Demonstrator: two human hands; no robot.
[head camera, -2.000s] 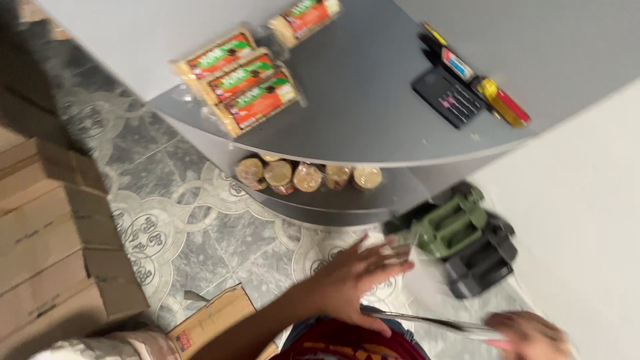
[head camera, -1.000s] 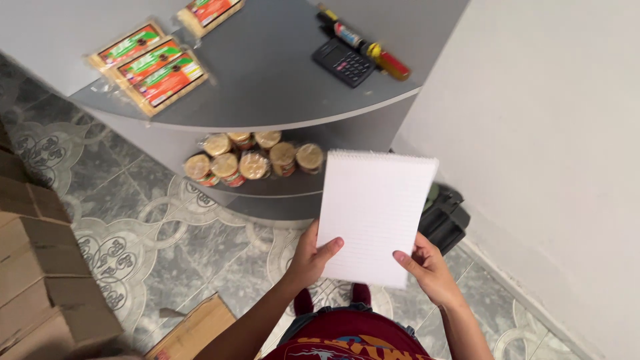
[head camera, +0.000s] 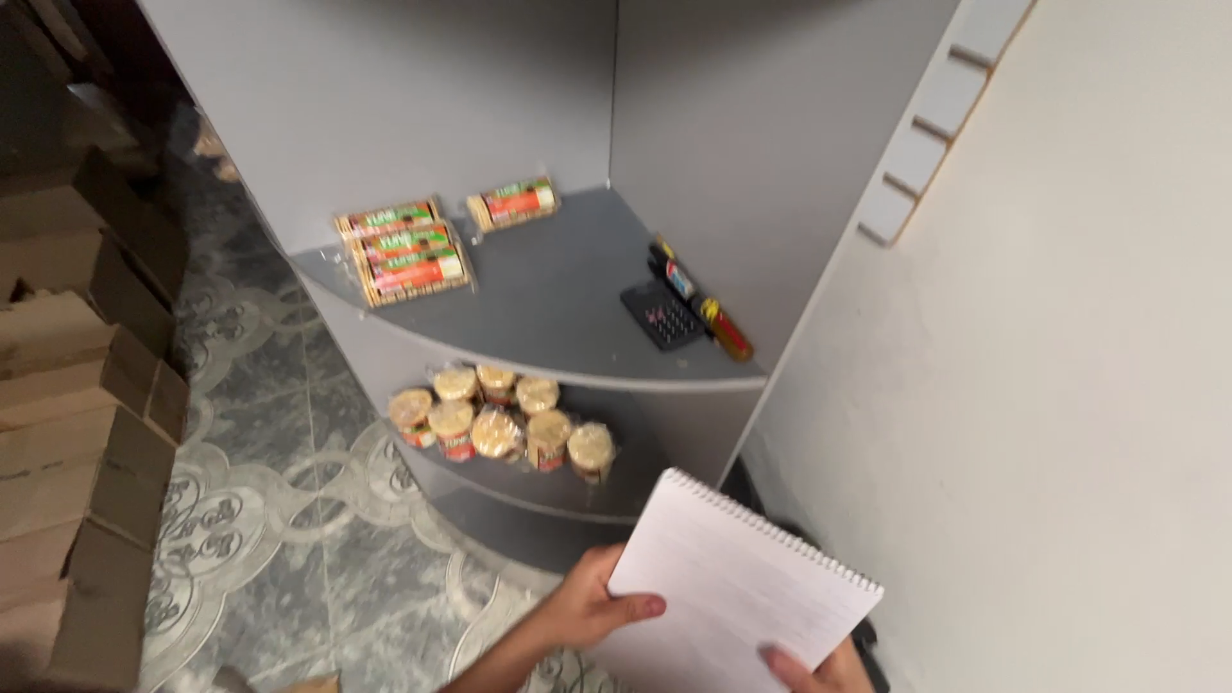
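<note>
A spiral-bound notepad (head camera: 736, 587) with a white page is held low in the head view. My left hand (head camera: 602, 602) grips its left edge, thumb on top of the page. At its lower right edge my right hand (head camera: 818, 669) holds it, partly cut off by the frame. Beyond it on the grey corner shelf (head camera: 549, 289) lie several flat clear-wrapped packs (head camera: 414, 274), a single similar pack (head camera: 515, 202), a black calculator (head camera: 662, 315) and, beside it, a marker (head camera: 679, 279) and a red and yellow tool or pen (head camera: 727, 329).
Several round wrapped packs (head camera: 498, 433) stand on the lower shelf. Cardboard boxes (head camera: 58, 462) line the left side above a patterned tile floor (head camera: 318, 539). A white wall (head camera: 1059, 385) rises at the right; dark objects are partly hidden behind the notepad.
Since one second ago the notepad has tilted and sits lower right in view, still in both hands. Two seconds ago my left hand was spread beside it. The view has shifted.
</note>
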